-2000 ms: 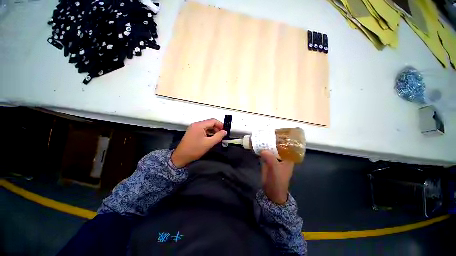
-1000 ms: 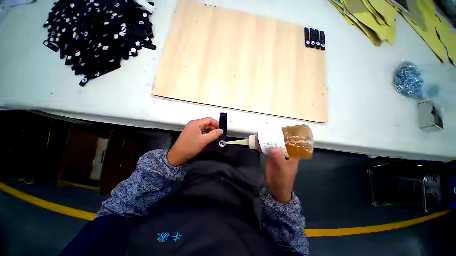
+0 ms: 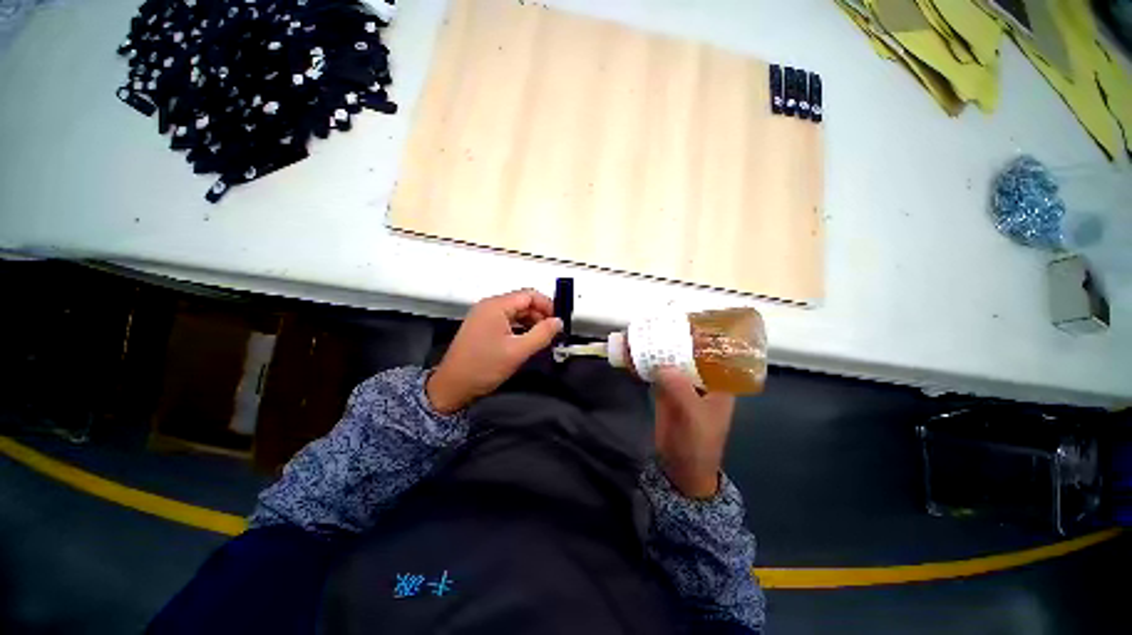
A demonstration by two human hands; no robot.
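My left hand (image 3: 492,350) pinches one black tab (image 3: 564,303) upright at the table's front edge. My right hand (image 3: 690,422) holds the glue bottle (image 3: 727,351) on its side, with amber contents and a white label. Its pale nozzle points left and its tip meets the lower end of the tab, by the whitish spot. Whether glue comes out cannot be seen. A row of several black tabs (image 3: 796,93) lies at the far right corner of the pale board (image 3: 608,155). A pile of black tabs (image 3: 255,87) lies left of the board.
Yellow cut pieces (image 3: 956,56) lie at the far right of the white table (image 3: 906,267). A silvery-blue heap (image 3: 1028,201) and a small open box (image 3: 1076,294) are at the right. Cardboard boxes (image 3: 211,372) stand below the table at the left.
The bottle and right hand have shifted slightly left compared with one second ago. The left hand keeps its pinch on the tab, and the nozzle tip stays at the tab's lower end.
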